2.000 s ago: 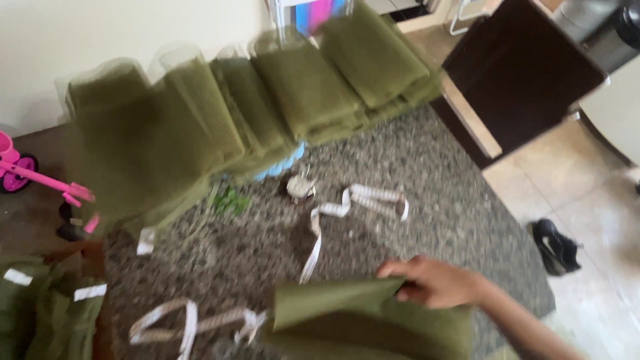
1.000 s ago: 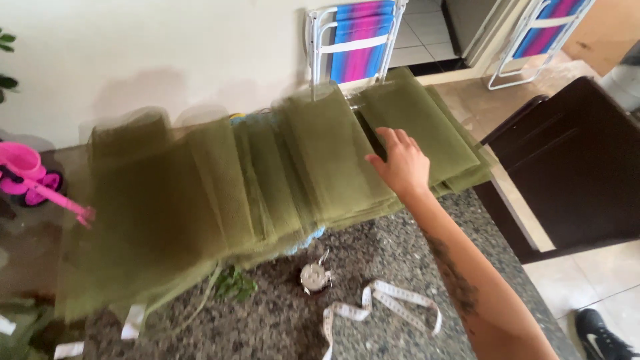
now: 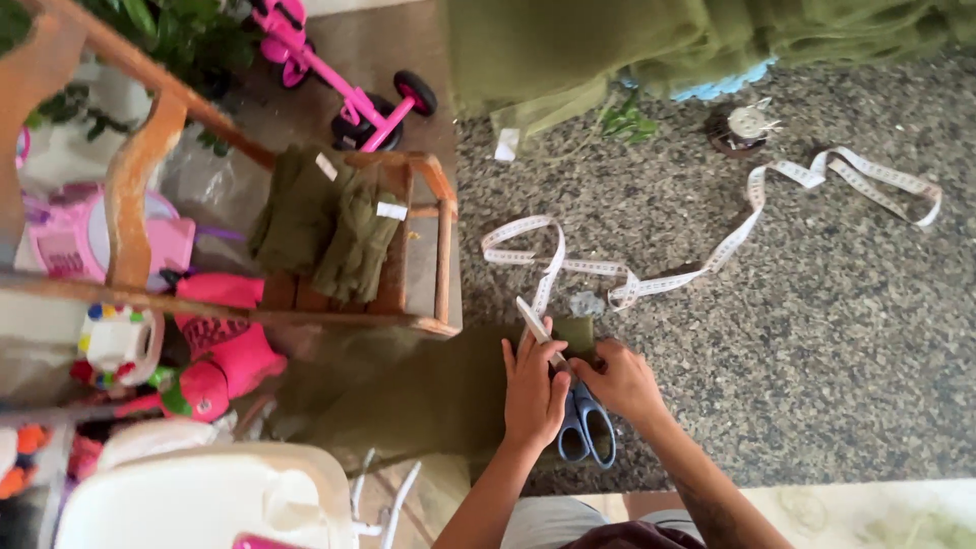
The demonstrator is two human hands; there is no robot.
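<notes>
Olive-green tulle fabric (image 3: 457, 374) lies over the left part of the granite tabletop and hangs past its edge. My left hand (image 3: 534, 393) presses on it, fingers spread around the scissors' blades. The scissors (image 3: 583, 435) have blue handles that point toward me and sit between my hands. My right hand (image 3: 621, 381) touches the fabric's right edge near the blades; whether it pinches the cloth is hard to tell. Just beyond my fingers a white measuring tape (image 3: 671, 282) winds across the granite. A small clear plastic piece (image 3: 587, 303) is beside the tape.
Folded green tulle (image 3: 579, 46) covers the table's far side, near a pincushion (image 3: 747, 126) with pins and a leafy sprig (image 3: 629, 122). Left of the table, a wooden chair (image 3: 438, 324) holds green bundles (image 3: 297, 213). A white plastic seat (image 3: 206, 496) stands at lower left.
The view has swung left and down. My right hand, over the folded tulle stack one second ago, is now at the near fabric. My left hand and the scissors have come into view.
</notes>
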